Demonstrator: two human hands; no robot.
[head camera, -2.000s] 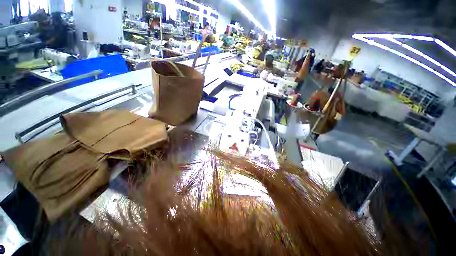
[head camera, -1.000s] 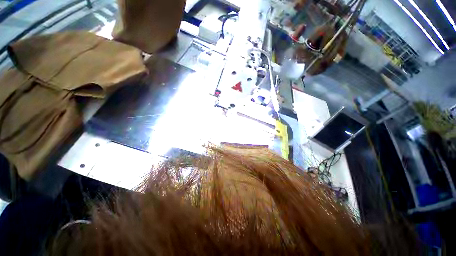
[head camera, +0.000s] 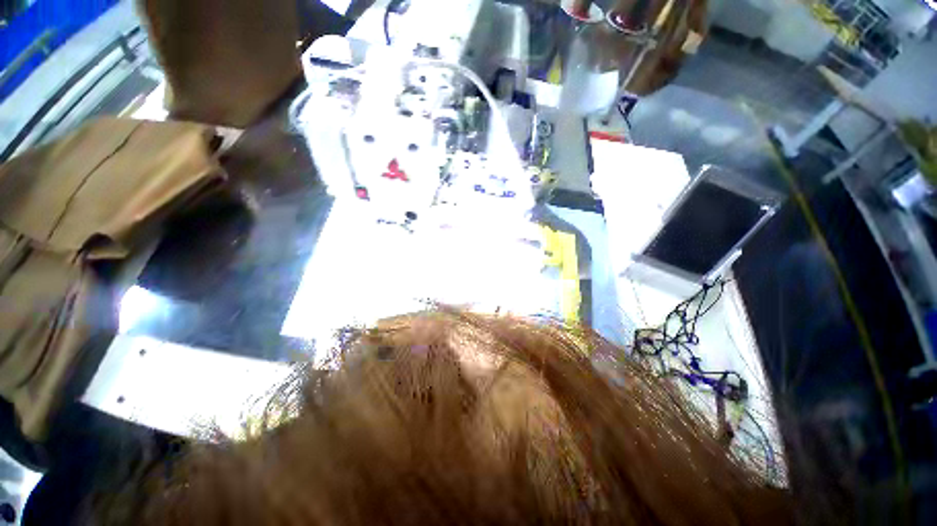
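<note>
Neither of my hands can be seen; hair fills the lower middle of the picture and hides the work area in front of the machine. The white sewing machine head (head camera: 396, 144) with a red three-diamond mark stands at the upper middle. A shiny metal bed plate (head camera: 252, 272) lies to its left. Flat brown bags (head camera: 98, 180) lie stacked at the left. A brown bag body (head camera: 221, 57) stands at the upper left, cut off by the top edge. The table area below the machine head is overexposed.
A yellow strip (head camera: 562, 272) runs along the machine's right edge. A dark screen in a pale frame (head camera: 709, 224) stands on the right, with tangled cables (head camera: 683, 344) below it. Brown pieces (head camera: 668, 46) hang at the top. Grey floor with a yellow line lies far right.
The view has tilted down and turned right. The machine head, bags and screen sit differently in the picture. The tan surface seen earlier under the hair is now mostly covered by hair.
</note>
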